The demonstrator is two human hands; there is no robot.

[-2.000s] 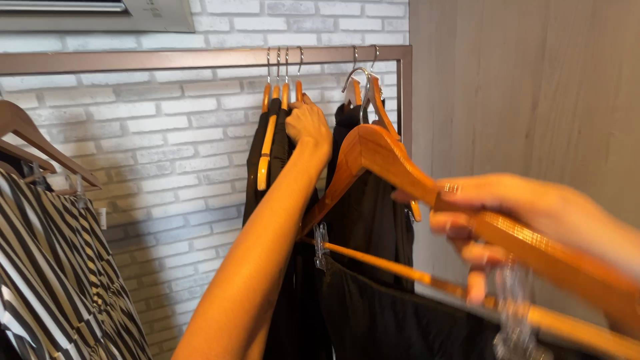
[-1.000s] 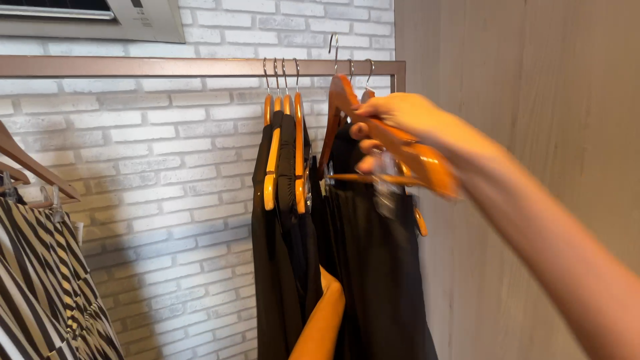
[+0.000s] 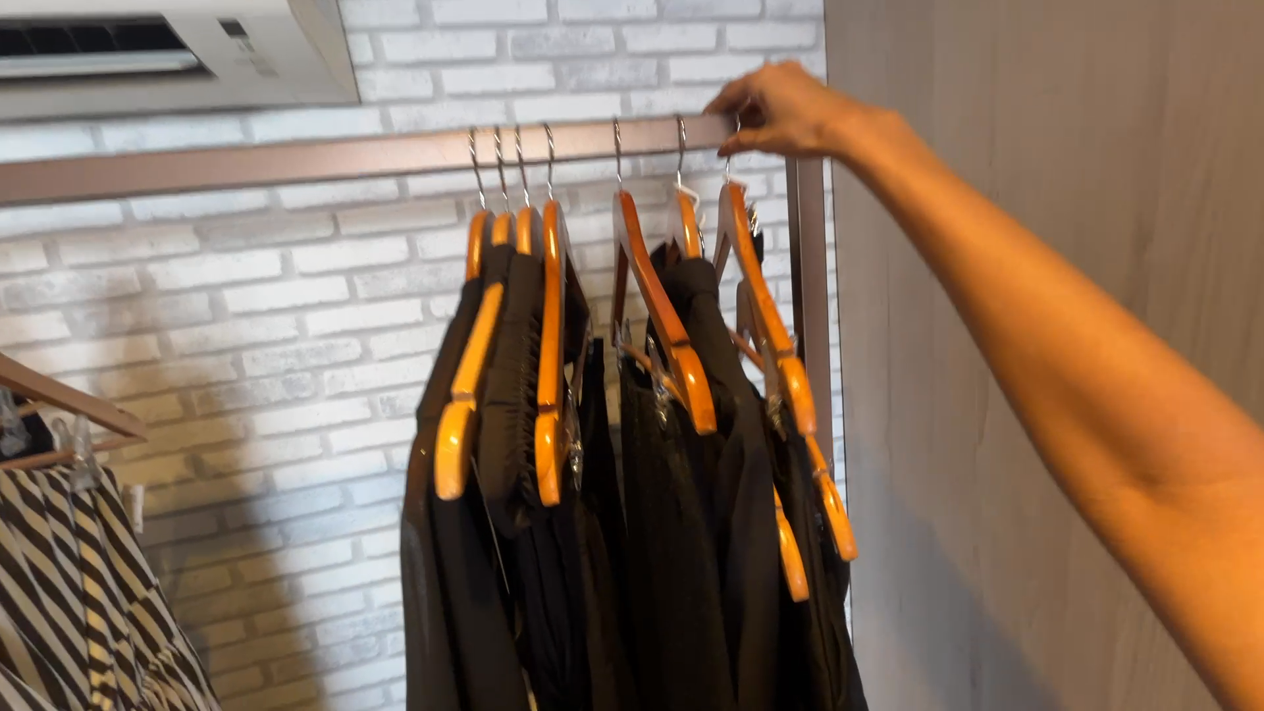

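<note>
My right hand (image 3: 790, 109) is at the right end of the metal clothes rail (image 3: 395, 153), its fingers around the bar by the hook of the rightmost wooden hanger (image 3: 755, 267). Whether the fingers grip the rail, the hook or both is unclear. Left of it, a wooden clip hanger (image 3: 657, 296) hangs from the rail with a black garment (image 3: 662, 553) below. Farther left hang several wooden hangers (image 3: 551, 346) with black clothes (image 3: 454, 592), close together. My left hand is out of view.
A striped black-and-white garment (image 3: 69, 583) hangs from a clip hanger (image 3: 74, 405) at the left edge. An air conditioner (image 3: 247, 49) is at the upper left. Behind the rail stands a white brick wall (image 3: 296, 286); a wood-grain panel (image 3: 987, 415) borders it on the right.
The clip hanger my right hand held now hangs on the rail, released. My right hand has moved to the rail's right end. My left arm, low among the clothes a second ago, has left the view.
</note>
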